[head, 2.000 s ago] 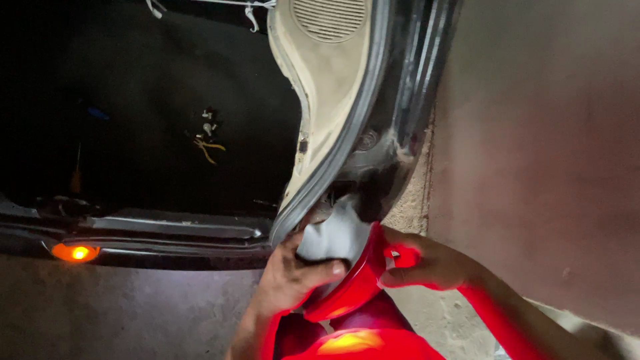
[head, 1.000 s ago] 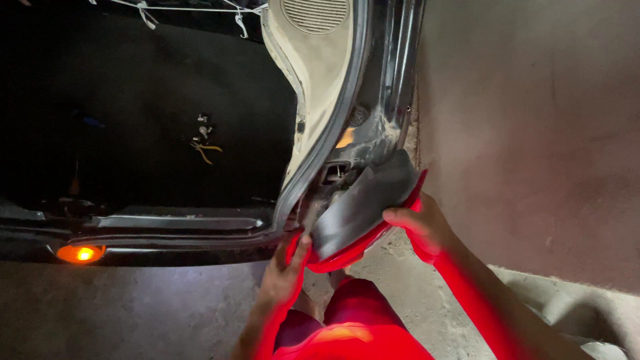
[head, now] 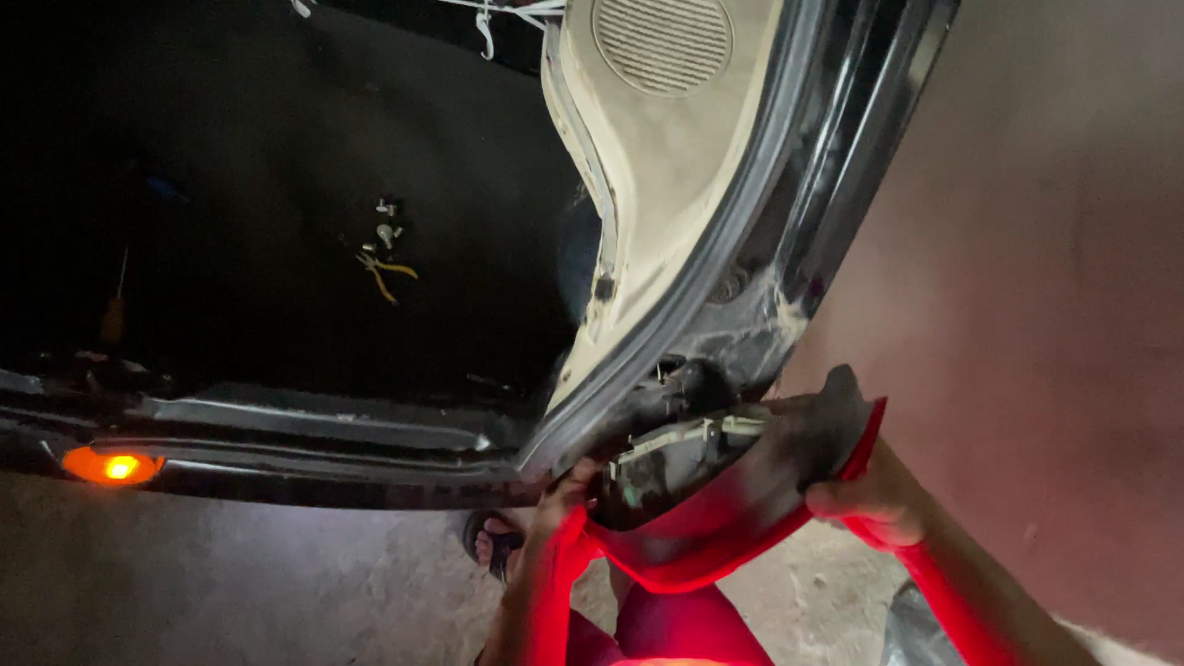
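A car's tail light assembly (head: 786,472), grey-housed with a glowing red lens edge, is held between my two hands at the rear corner of the car body. My left hand (head: 569,518) grips its left end, close to the body's edge. Around its right end my right hand (head: 869,504) is closed, thumb on top. A pale bulb carrier or inner panel (head: 689,453) shows at the back of the housing. Just above lies the dark lamp recess (head: 684,379) in the bodywork; how the unit and recess connect is hidden.
Inside the dark trunk lie yellow-handled pliers (head: 387,273), several small bulbs (head: 385,233) and a screwdriver (head: 114,314). An orange lamp (head: 116,465) glows on the trunk's rear edge. Beige trim (head: 647,157) with a round grille borders the opening. A reddish wall (head: 1036,277) stands at right.
The tail light assembly has turned, so its back with the pale part now shows. My right hand has moved away from my left since the earliest frame.
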